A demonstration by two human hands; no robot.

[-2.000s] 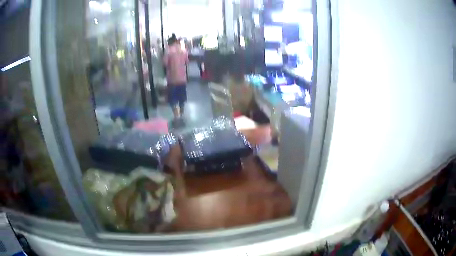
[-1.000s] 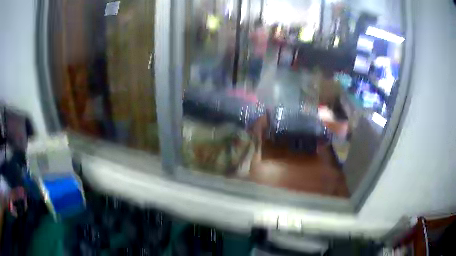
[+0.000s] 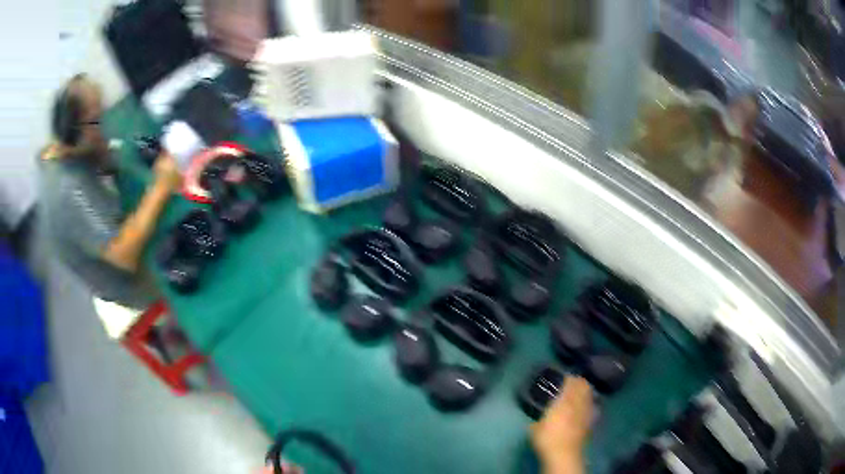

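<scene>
My right hand [image 3: 563,424] is on a small black glossy oval piece, maybe a dock [image 3: 540,390], at the near right of the bench; its fingers close over the piece's right side, blurred. My left hand [image 3: 281,468] shows only as a sliver at the bottom edge, at a black curved headband [image 3: 315,442] that it appears to hold; the rest is cut off. Several black headphones [image 3: 470,324] lie in rows on the green mat [image 3: 269,350], headbands towards the window.
A seated person in grey [image 3: 83,208] works at the left end, beside a red stool [image 3: 165,352]. A blue-cased instrument [image 3: 345,159] carries a white box [image 3: 317,76]. Black boxes with pale panels [image 3: 741,412] stand at right. A window sill [image 3: 574,157] runs behind. Blue crates [image 3: 20,343] are far left.
The view has swung down from the window to the bench. Both hands, the headphones and the seated person have come into view.
</scene>
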